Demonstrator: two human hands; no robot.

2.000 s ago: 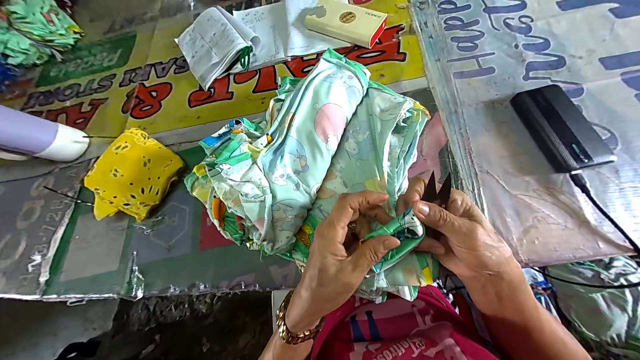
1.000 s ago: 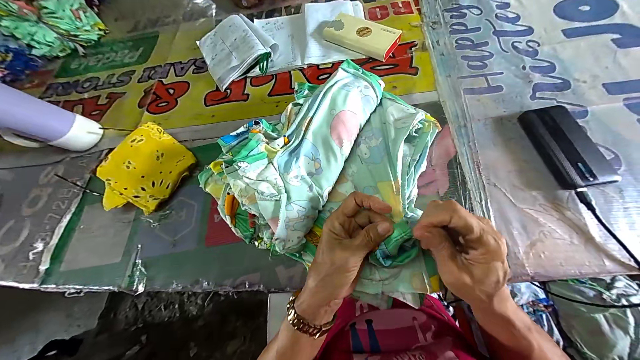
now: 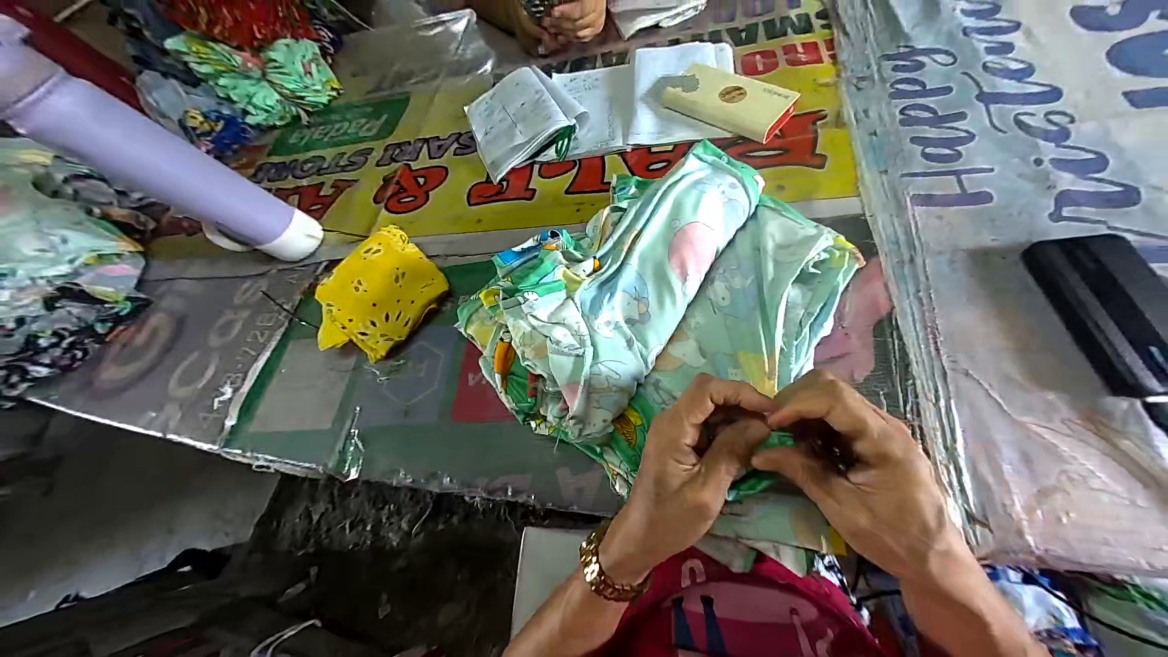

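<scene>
A pile of pale green printed fabric with green edging [image 3: 639, 283] lies near the table's front edge. Over its lower right corner, my left hand [image 3: 703, 456] pinches with thumb and forefinger, a gold-coloured bracelet on that wrist. My right hand [image 3: 849, 456] meets it fingertip to fingertip, with dark metal partly visible inside its curled fingers. Green cloth edging shows just beneath both hands. What the fingertips pinch is too small to tell. To the left of the pile sits a folded yellow eyelet cloth [image 3: 381, 292].
A lavender cylindrical device [image 3: 173, 155] reaches in from the left, near more fabric heaps [image 3: 64, 265]. Behind the pile lie an open notebook [image 3: 593, 105] and a cream box-like item [image 3: 730, 100]. A black power bank [image 3: 1104, 310] rests at right. Another person's hands [image 3: 570, 23] show at the top.
Dark pointed blades stood up from my right hand two seconds ago; they no longer show upright. My fingertips have come together from slightly apart. The view has shifted, bringing another person's hands into sight.
</scene>
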